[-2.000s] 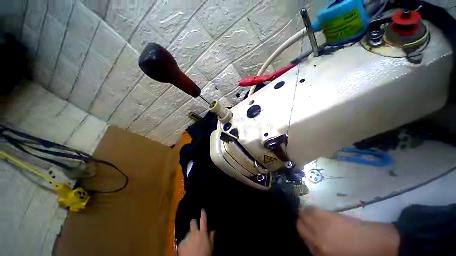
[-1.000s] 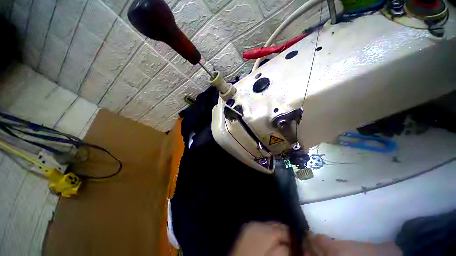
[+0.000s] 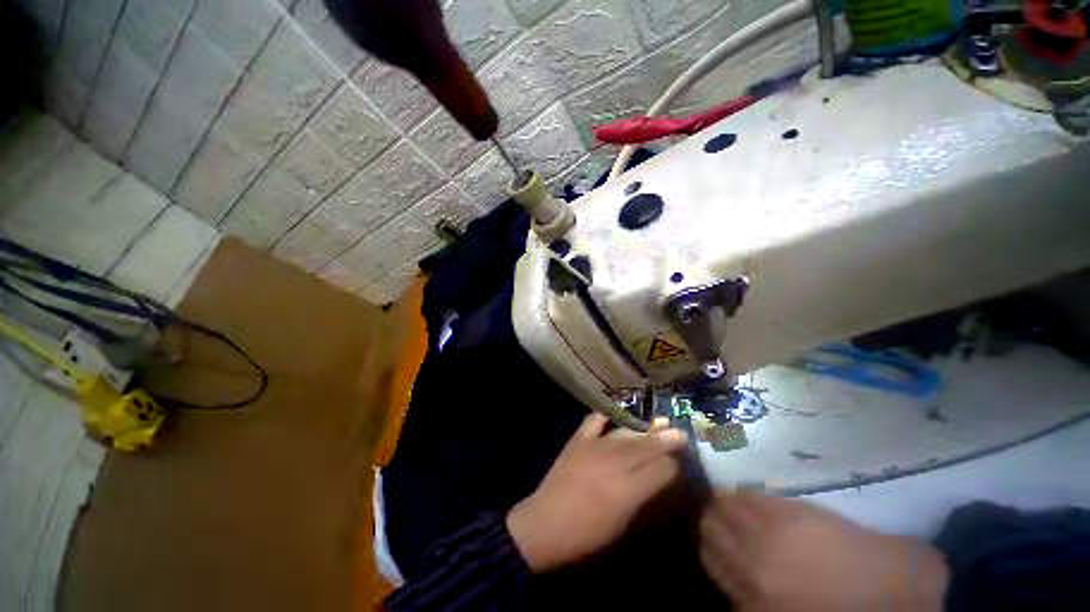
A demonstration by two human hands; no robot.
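A dark garment piece (image 3: 466, 442) lies on the table left of and below the sewing machine head (image 3: 586, 335). My left hand (image 3: 604, 484) lies on the cloth with its fingertips close to the presser foot area (image 3: 675, 412), thumb and fingers on the cloth edge. My right hand (image 3: 813, 556) rests on the cloth's right edge, a little below the needle area, and is slightly blurred. Whether either hand pinches the cloth is hard to see. The needle is mostly hidden by the head and my left fingers.
A dark red screwdriver (image 3: 436, 66) stands on the head. A red tool (image 3: 669, 122) and a green-blue container (image 3: 902, 24) are on the arm. Blue snips (image 3: 879, 368) lie on the bed behind the needle. A brown board (image 3: 239, 442) and yellow plug (image 3: 120, 412) are at left.
My left hand has moved up to the presser foot from lower on the cloth. My right hand stays near the cloth's right edge. The view has shifted, cutting off the screwdriver's top.
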